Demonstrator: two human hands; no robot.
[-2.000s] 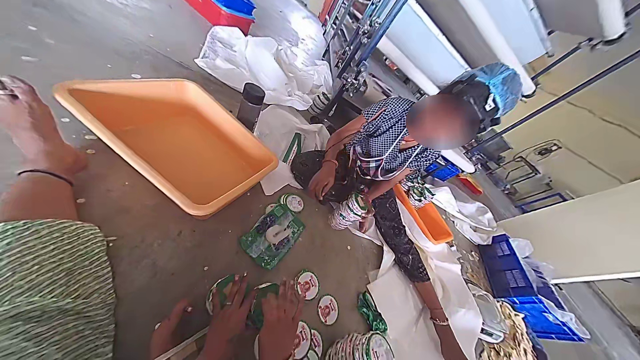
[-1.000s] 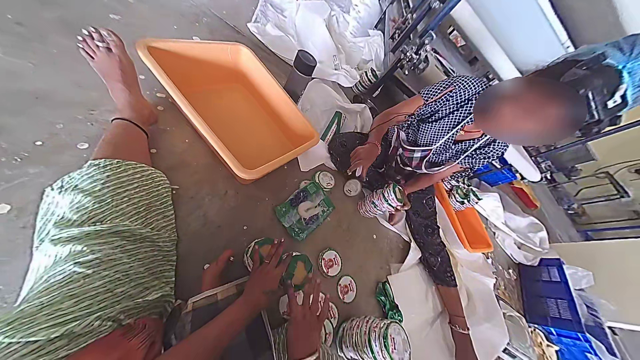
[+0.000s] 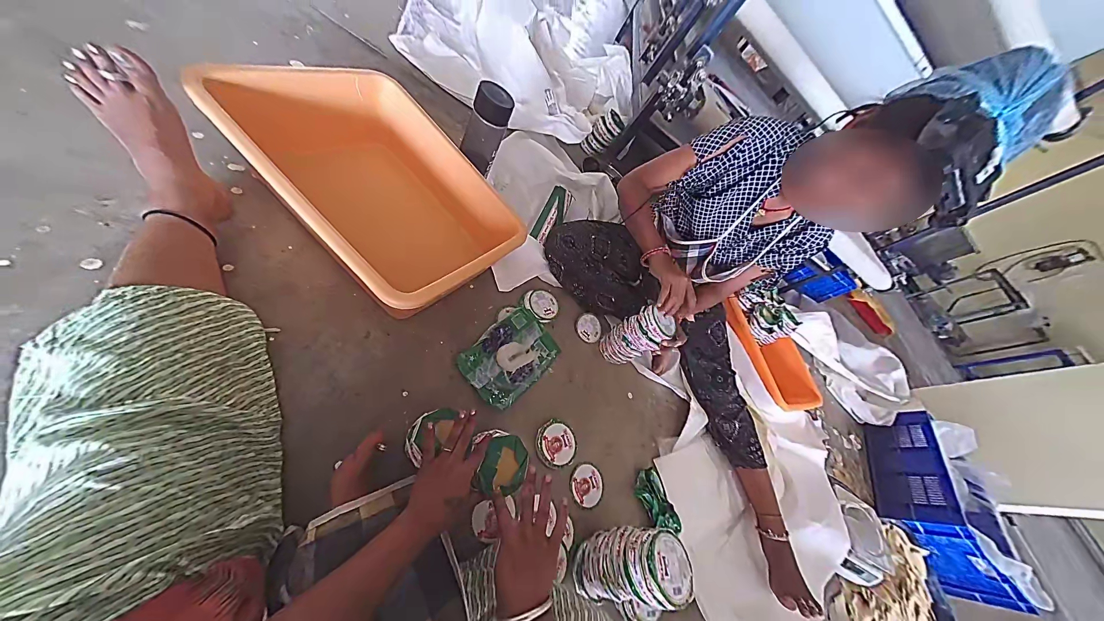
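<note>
Fingers spread, my left hand (image 3: 444, 470) rests over a green-and-brown topped round piece (image 3: 435, 435), its fingertips near a second such piece (image 3: 500, 463). My right hand (image 3: 528, 539) lies with fingers apart over printed round discs (image 3: 486, 520); whether it grips one is not visible. Two printed discs (image 3: 556, 443) (image 3: 586, 486) lie on the floor beyond it. A tall stack of round discs (image 3: 634, 569) leans to the right of my right hand. Ahead sits a green printed plastic packet (image 3: 507, 356) with a white piece on top.
A co-worker (image 3: 733, 216) sits opposite, both hands at a disc stack (image 3: 638, 334). An orange tub (image 3: 379, 190) stands at upper left, a dark bottle (image 3: 487, 128) behind it. White sheets (image 3: 716, 517), an orange tray (image 3: 780, 366) and blue crates (image 3: 918, 466) are on the right.
My hands remain over the discs, with small shifts of the fingers. The view has swung since the oldest frame. The co-worker's hand has moved onto the disc stack.
</note>
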